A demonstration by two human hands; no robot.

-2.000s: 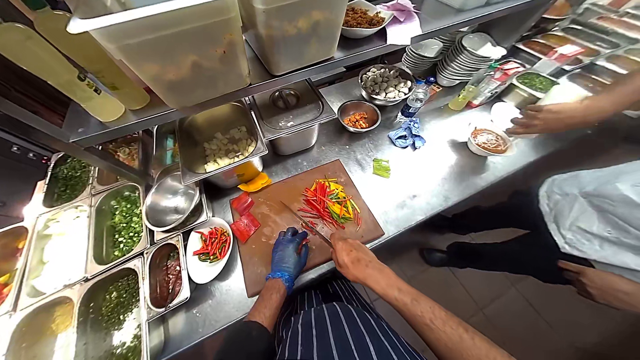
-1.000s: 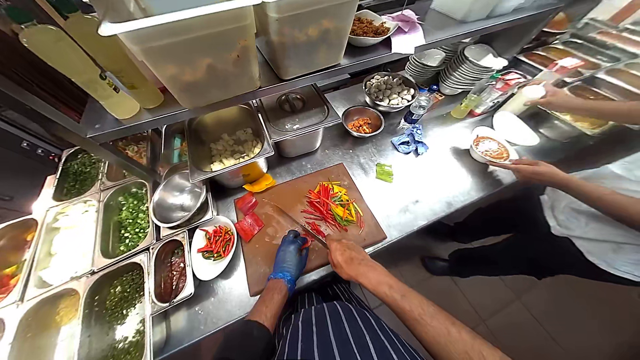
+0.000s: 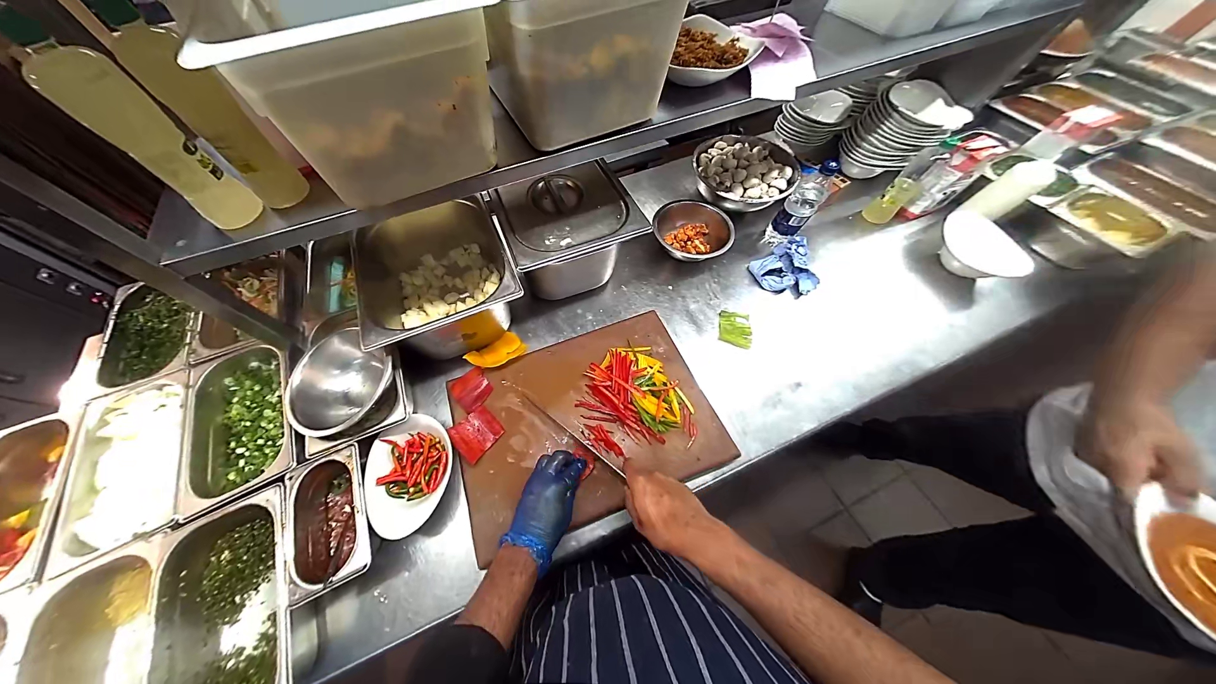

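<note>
My left hand (image 3: 549, 496), in a blue glove, presses a small piece of red pepper (image 3: 583, 465) onto the brown cutting board (image 3: 532, 399). My bare right hand (image 3: 662, 508) grips a kitchen knife (image 3: 560, 425) whose blade lies beside the gloved fingertips, pointing up and left. To the blade's right is a pile of pepper strips (image 3: 635, 394), red, yellow and green. Two flat red pepper pieces (image 3: 476, 434) lie at the board's left side. A yellow pepper piece (image 3: 496, 351) rests at the upper left edge. The knife handle is hidden in my right hand.
An oval white dish of red chillies (image 3: 412, 470) and steel containers (image 3: 326, 522) stand left. Behind are a lidded steel pan (image 3: 568, 228), a bowl of mushrooms (image 3: 747, 171) and a blue cloth (image 3: 785, 267). A shelf (image 3: 608, 152) overhangs the counter. At right a co-worker holds a bowl (image 3: 1183, 551).
The co-worker's bowl has moved from the counter to the lower right, off the counter's edge. My gloved hand has stayed by the blade, and my right hand has kept hold of the knife.
</note>
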